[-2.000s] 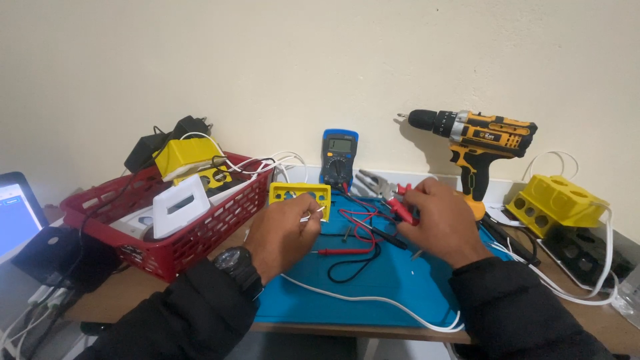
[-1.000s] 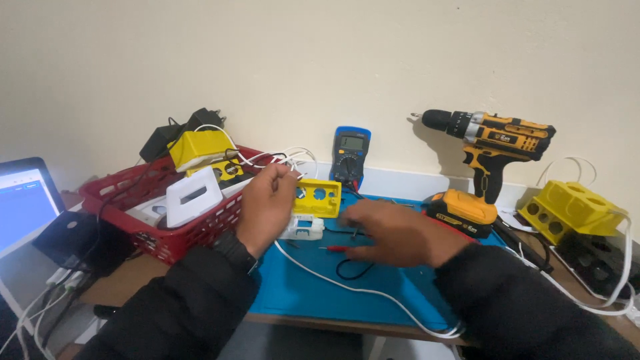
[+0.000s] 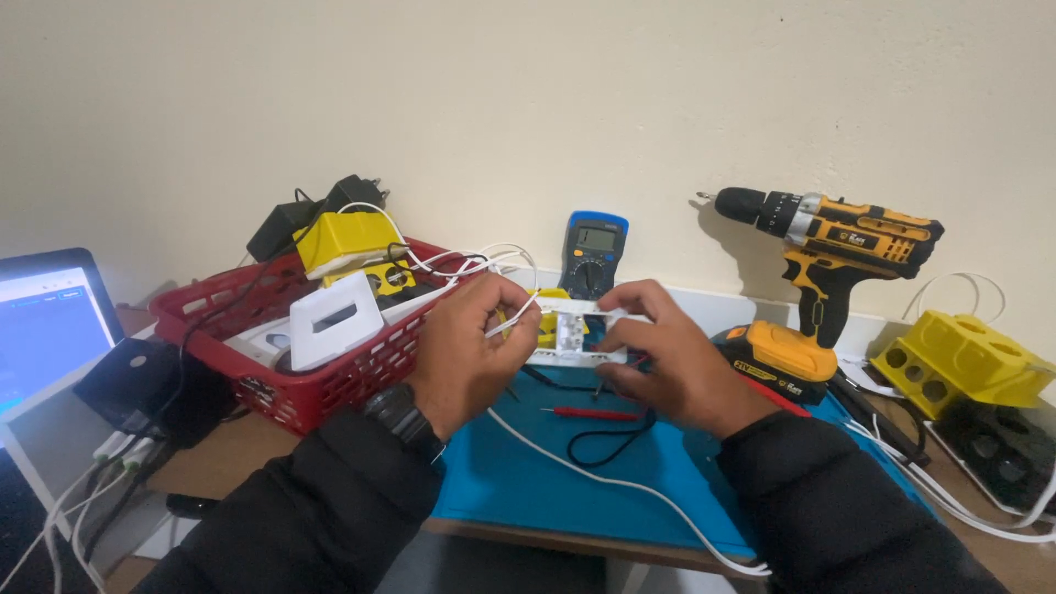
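My left hand (image 3: 483,346), with a black watch at the wrist, pinches the end of a white cable (image 3: 525,307) between thumb and fingers. My right hand (image 3: 660,351) grips the right side of a white plastic electrical module frame (image 3: 571,332), held up close to the left fingertips. A yellow electrical back box (image 3: 551,318) shows partly behind the frame. Below the hands, a red test probe (image 3: 596,413) and its black lead (image 3: 602,458) lie on the blue mat (image 3: 528,495). A multimeter (image 3: 592,254) with a blue rim leans against the wall behind.
On the left, a red plastic basket (image 3: 305,396) holds adapters, yellow boxes and a white cover plate (image 3: 337,320). A cordless drill (image 3: 833,247) stands back right, near another yellow box (image 3: 961,359). A laptop (image 3: 54,330) is at the far left. A white cable (image 3: 615,480) crosses the mat.
The pliers seen in my right hand two seconds ago are no longer in it. That hand has since reached to the white frame and lifted it beside my left hand.
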